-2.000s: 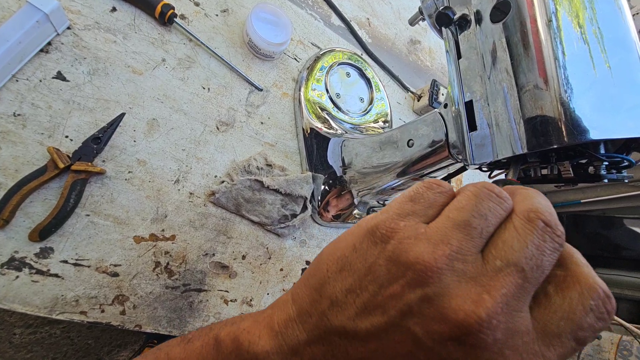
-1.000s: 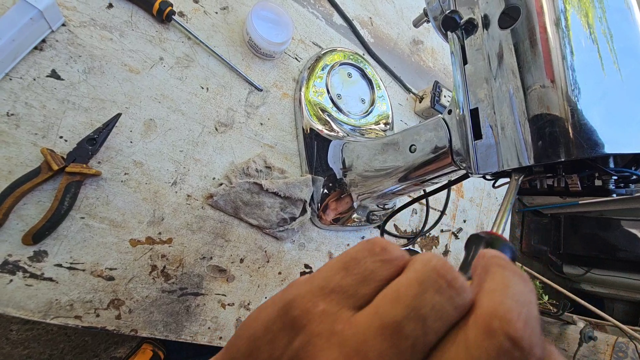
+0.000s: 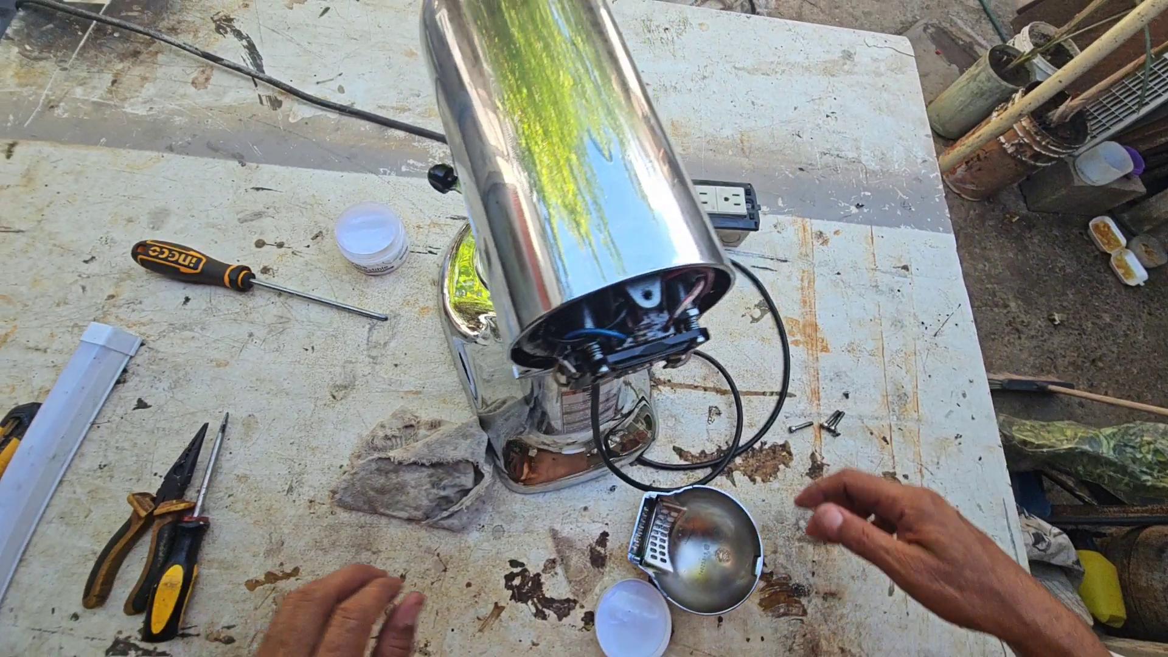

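A polished metal stand mixer (image 3: pixel 584 164) stands on the table, the end of its motor housing uncovered so wires and springs show. The round metal end cover (image 3: pixel 716 547) lies below it, hollow side up. My right hand (image 3: pixel 899 538) hovers to the right of that cover, fingers apart and empty. Several small screws (image 3: pixel 830 422) lie above this hand. My left hand (image 3: pixel 342 616) is at the bottom edge, partly cut off, with nothing seen in it. A grey rag (image 3: pixel 415 470) touches the mixer base. A small screwdriver (image 3: pixel 176 575) lies beside long-nose pliers (image 3: pixel 151 529).
A longer screwdriver (image 3: pixel 192 265) lies at the left near a white-lidded jar (image 3: pixel 371 237). Another white round lid (image 3: pixel 632 619) is beside the cover. A black cord (image 3: pixel 787 365) loops beside the mixer base. A socket box (image 3: pixel 730 208) sits behind; buckets (image 3: pixel 1004 146) stand on the ground.
The hand that held a screwdriver at the mixer a second ago is off it. A small screwdriver now lies by the pliers. The view has swung widely, showing both hands.
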